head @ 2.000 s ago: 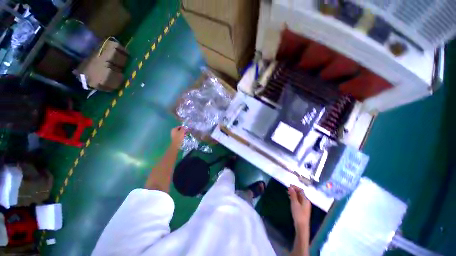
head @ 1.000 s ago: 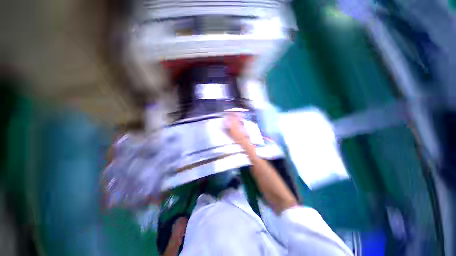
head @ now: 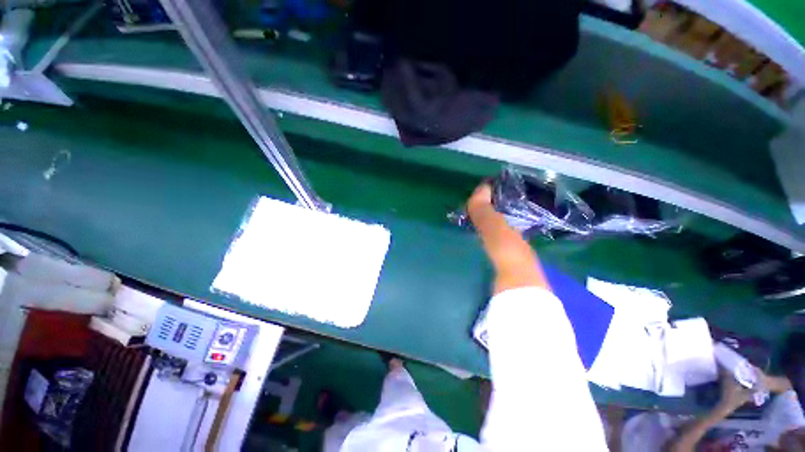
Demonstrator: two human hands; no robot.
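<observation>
My right hand is at the left end of a dark product box in loose clear film on the green bench. The fingers close on its end, partly hidden and blurred. Clear film trails right from it, over more dark shapes. My left hand is not in view. A bright white flat stack lies on the bench beside the metal post. Another dark product box in clear film lies on the tunnel rollers at the lower left.
The sealer control box and sealer bed are lower left. A blue scale platform and loose white sheets lie right of my forearm. A metal post and shelf edge cross above. Another person's arms show lower right.
The view has swung right from the sealer to the bench. My right hand has left the sealer area and is now at a film-wrapped box. My left arm is out of the picture.
</observation>
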